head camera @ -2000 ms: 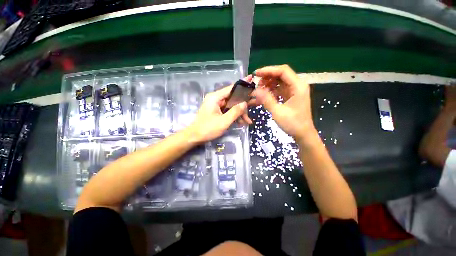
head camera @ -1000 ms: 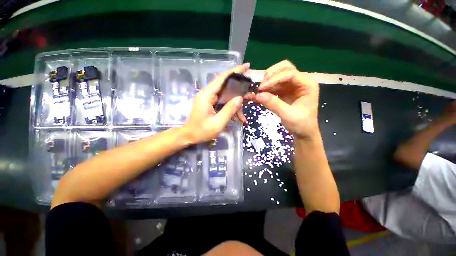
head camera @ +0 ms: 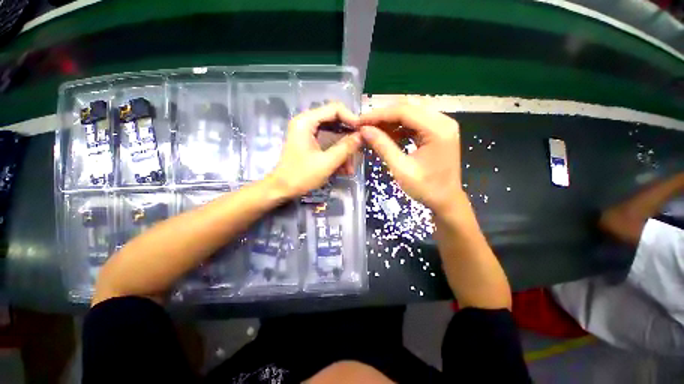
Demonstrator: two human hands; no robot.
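Observation:
My left hand (head camera: 309, 156) holds a dark flat phone board module (head camera: 330, 138) above the upper right of the clear blister tray (head camera: 61, 161). My right hand (head camera: 421, 159) meets it, its thumb and fingertips together at the module's end. Whether they pinch a small part is hidden. Modules lie in tray pockets at the upper left (head camera: 141, 142) and at the lower right (head camera: 328, 238). Small pale parts (head camera: 405, 217) are heaped and scattered right of the tray, partly under my right hand.
A single white-and-blue module (head camera: 558, 161) lies on the dark bench (head camera: 517, 240) to the right. Another person's arm (head camera: 645, 206) is at the right edge. A green belt (head camera: 480, 67) with white edging and a grey upright (head camera: 360, 45) are beyond. Dark trays (head camera: 9, 161) are at the left edge.
My fingertips have come together and my left fingers now cover more of the module, which shows less of its dark face. The camera view has shifted slightly.

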